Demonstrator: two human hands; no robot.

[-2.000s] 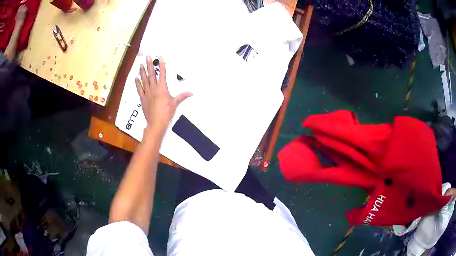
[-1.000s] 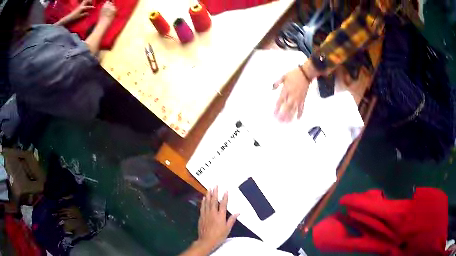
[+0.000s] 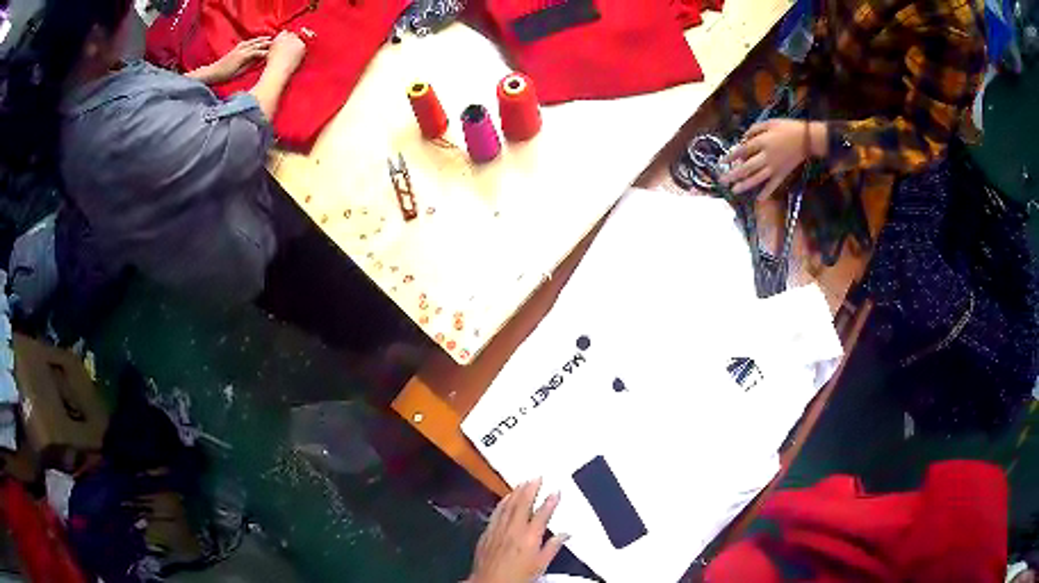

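Note:
The white jacket [image 3: 672,376] lies flat on the orange-brown table, with black "MAGNET CLUB" lettering, two dark round buttons, a striped logo and a dark rectangular patch [image 3: 610,501]. My left hand [image 3: 518,535] is bare, at the bottom of the view, its fingers slightly apart over the jacket's near left edge and holding nothing. A red jacket [image 3: 877,530] is bunched at the lower right, cut off by the picture's edge. My right hand is out of the picture.
Thread cones [image 3: 481,134] and snips [image 3: 402,188] stand and lie on the pale tabletop [image 3: 342,233]. Red garments lie at its far side. A person in grey [image 3: 171,182] works at left. A plaid-sleeved person's hand [image 3: 769,156] touches the hangers [image 3: 775,245]. Navy garments are at right.
The view has shifted, showing more of the pale table. My left hand has moved from the jacket's middle to its near edge. The plaid-sleeved person's hand reached onto the jacket, then moved to the hangers.

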